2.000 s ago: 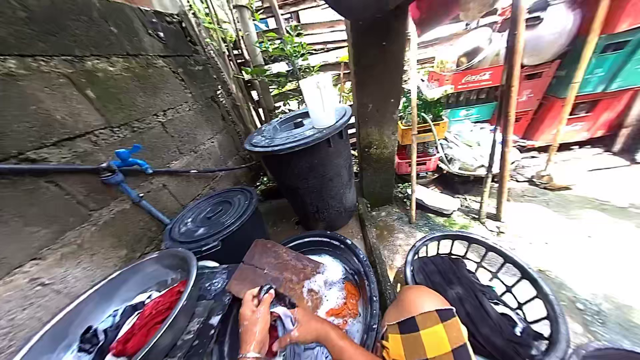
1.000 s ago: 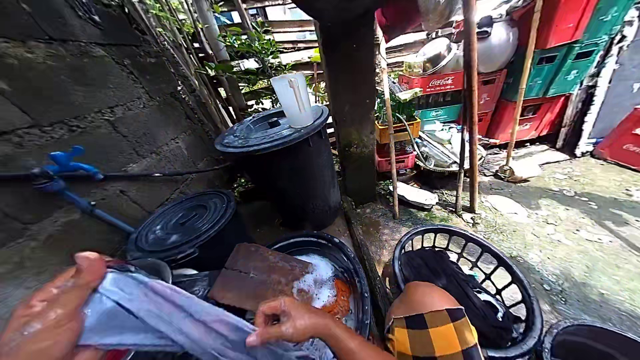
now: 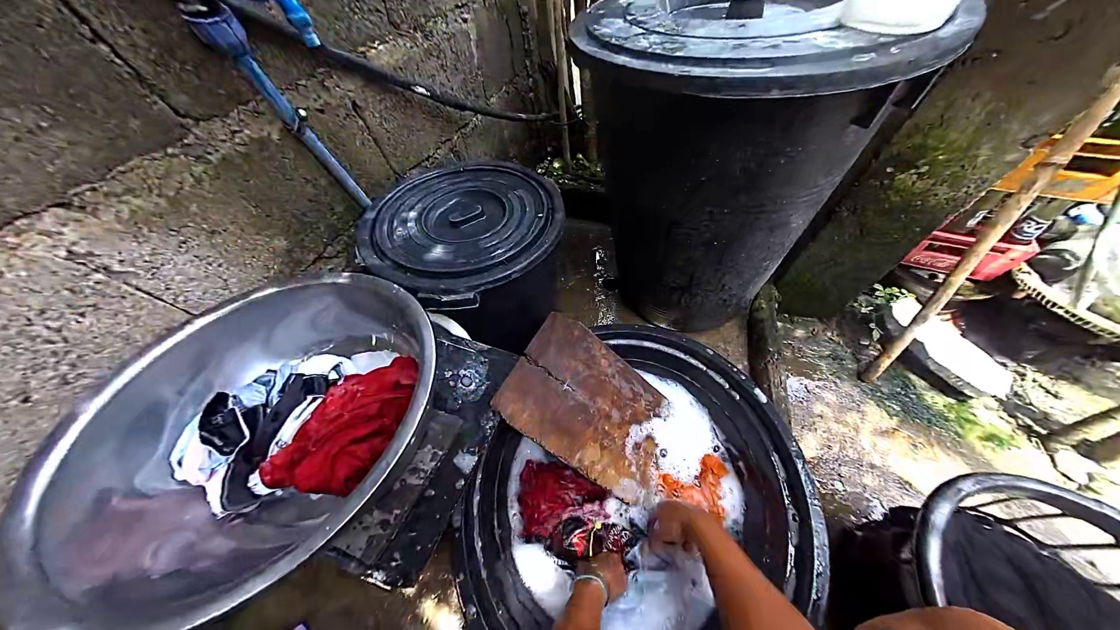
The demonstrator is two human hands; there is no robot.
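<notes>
Both hands reach into a round black plastic tub [image 3: 792,490] of soapy water. My left hand [image 3: 604,573], with a thin band at the wrist, is at a dark red patterned cloth; its fingers are partly hidden. My right hand [image 3: 678,525] is closed at the water beside it, near an orange cloth [image 3: 700,486]; what it holds is unclear. A dark red cloth [image 3: 556,499] lies in the suds further left. A cracked brown wooden board [image 3: 577,394] leans into the tub. At the left, a metal basin [image 3: 114,420] holds a bright red cloth [image 3: 350,433] with dark and white clothes.
Behind stand a lidded black bucket [image 3: 464,227] and a tall black bin [image 3: 700,184] bearing a white container [image 3: 901,13]. A black basket [image 3: 941,525] of dark clothes is at the lower right. Blue pipe [image 3: 289,114] runs along the block wall [image 3: 105,149]. A wooden pole [image 3: 989,236] leans right.
One second ago my hands held a pale, wet cloth spread out to the left of the tub; now both are down in the tub. The view has tilted down and moved closer.
</notes>
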